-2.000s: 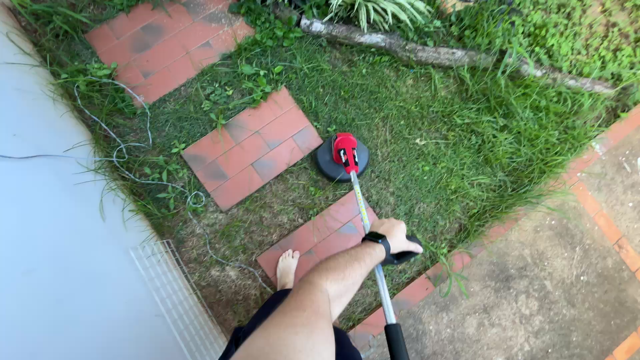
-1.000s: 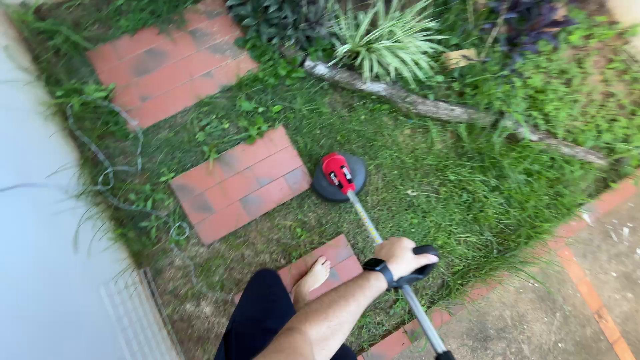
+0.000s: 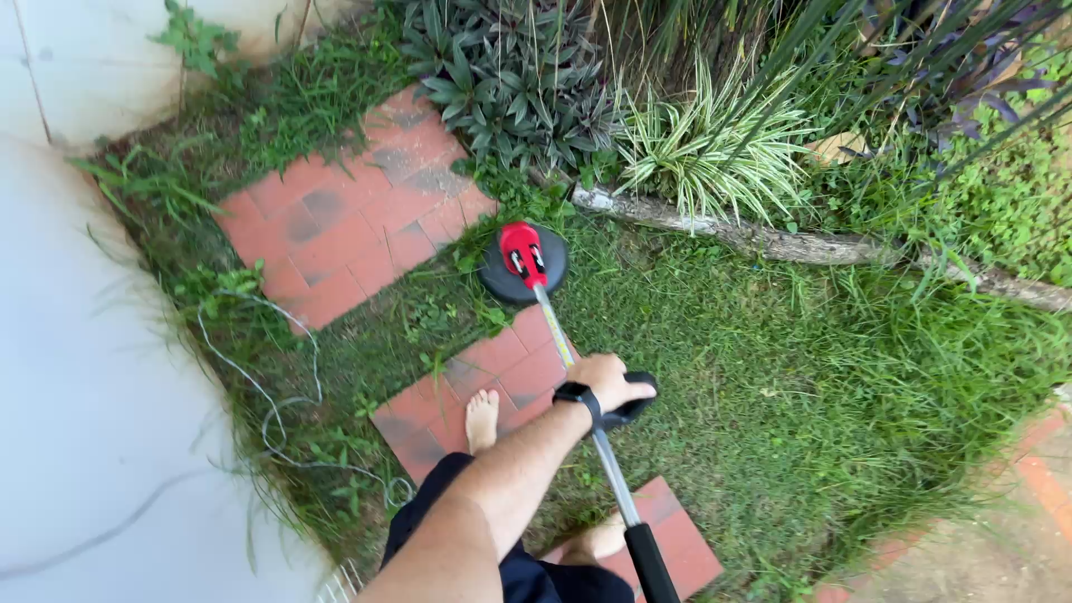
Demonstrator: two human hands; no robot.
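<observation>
My left hand [image 3: 605, 387], with a black watch on the wrist, is closed around the black loop handle [image 3: 635, 402] of a string trimmer. From there the metal shaft [image 3: 614, 473] runs up to the trimmer's red head [image 3: 523, 254] and its round dark guard [image 3: 553, 260]. The guard is low over the grass, between the far brick paver slab [image 3: 343, 222] and the log edging. The shaft's black rear grip [image 3: 651, 565] leaves the bottom edge of the view. My right hand is out of view.
One bare foot [image 3: 481, 419] stands on the middle paver slab [image 3: 419, 419], the other on the near slab [image 3: 678, 536]. A thin cable [image 3: 276, 410] winds through grass beside the white wall [image 3: 109, 377]. A log [image 3: 787, 243] borders striped-leaf plants [image 3: 712, 142]. Concrete paving [image 3: 988, 536] lies lower right.
The view has shifted further along the slabs. The trimmer head has moved from beside the middle slab to near the far slab's corner. My left hand keeps its hold on the loop handle.
</observation>
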